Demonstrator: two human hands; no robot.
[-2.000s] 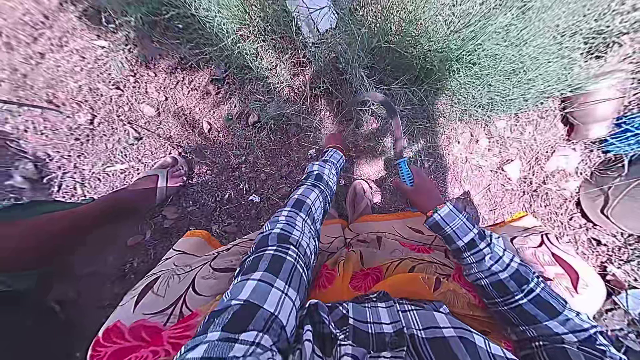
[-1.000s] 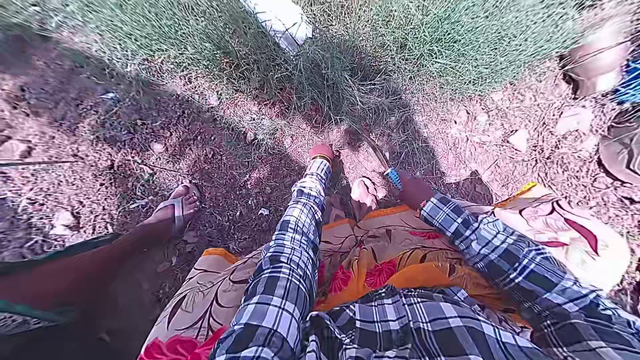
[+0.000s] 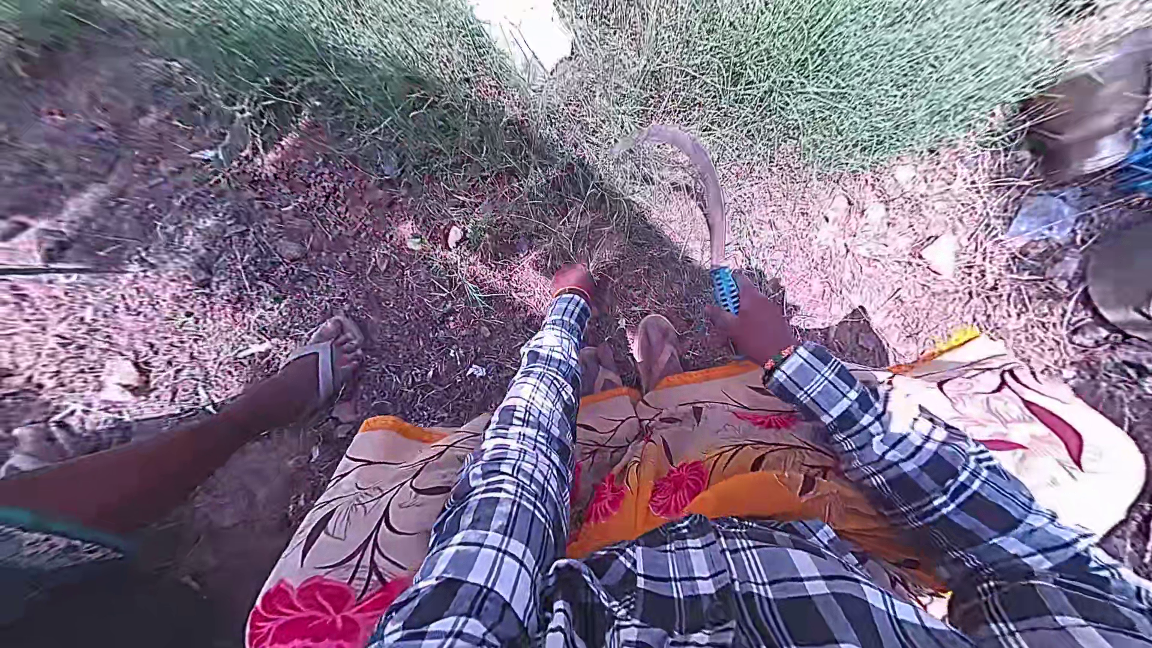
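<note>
My right hand (image 3: 758, 326) is closed around the blue, ridged handle of a sickle (image 3: 711, 193), whose curved metal blade points forward and bends left over the grass edge. My left hand (image 3: 573, 279) is low at the ground among thin grass stalks (image 3: 598, 229), left of the sickle; its fingers are mostly hidden, so I cannot tell whether it grips any. Thick green grass (image 3: 828, 72) stands just ahead. Floral cloth (image 3: 396, 504) covers my lap, with my feet (image 3: 656, 351) at its front edge.
Another person's sandalled foot (image 3: 333, 360) rests on the dirt at the left. A white object (image 3: 531, 36) lies in the grass ahead. Stones, including a pale one (image 3: 940, 255), and blurred containers or vessels (image 3: 1093, 117) with something blue are at the right.
The sickle blade was low near my left hand one second ago; now it is raised and extended forward, away from that hand. My right hand still holds the handle.
</note>
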